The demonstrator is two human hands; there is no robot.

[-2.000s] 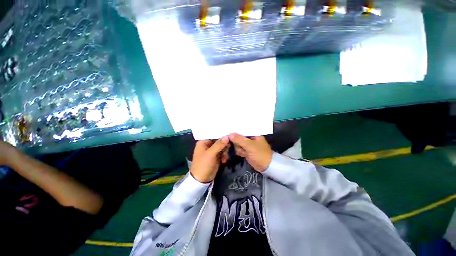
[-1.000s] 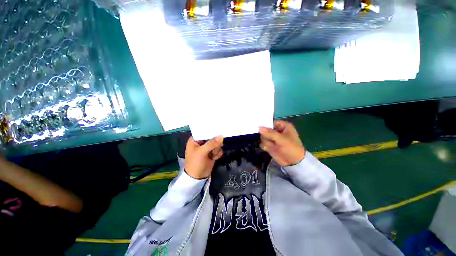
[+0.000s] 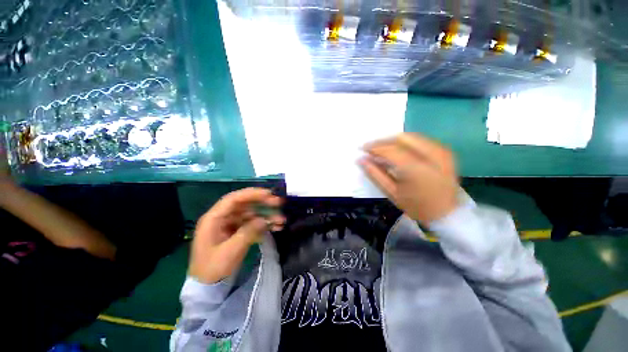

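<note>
My left hand (image 3: 233,230) is at the left, just off the bench edge, with thumb and fingers closed on a small dark-green board (image 3: 264,212), blurred and partly hidden by the fingers. My right hand (image 3: 416,177) is raised over the right part of the white paper sheet (image 3: 337,148). Its thumb and fingertips are close together and blurred, so I cannot tell if a tiny part is between them. The paper lies at the bench edge, its far side at the clear tray stack.
The clear tray stack (image 3: 441,65) shows several amber-and-white parts (image 3: 451,34). A smaller paper stack (image 3: 540,124) lies right of it. A shiny round-pocket tray (image 3: 103,103) is on the left of the green bench (image 3: 447,120). A neighbour's bare forearm (image 3: 58,216) is at lower left.
My hands have moved apart. My right hand has gone up and right over the paper, my left hand left and slightly lower. The view has shifted, so the bench items sit further right.
</note>
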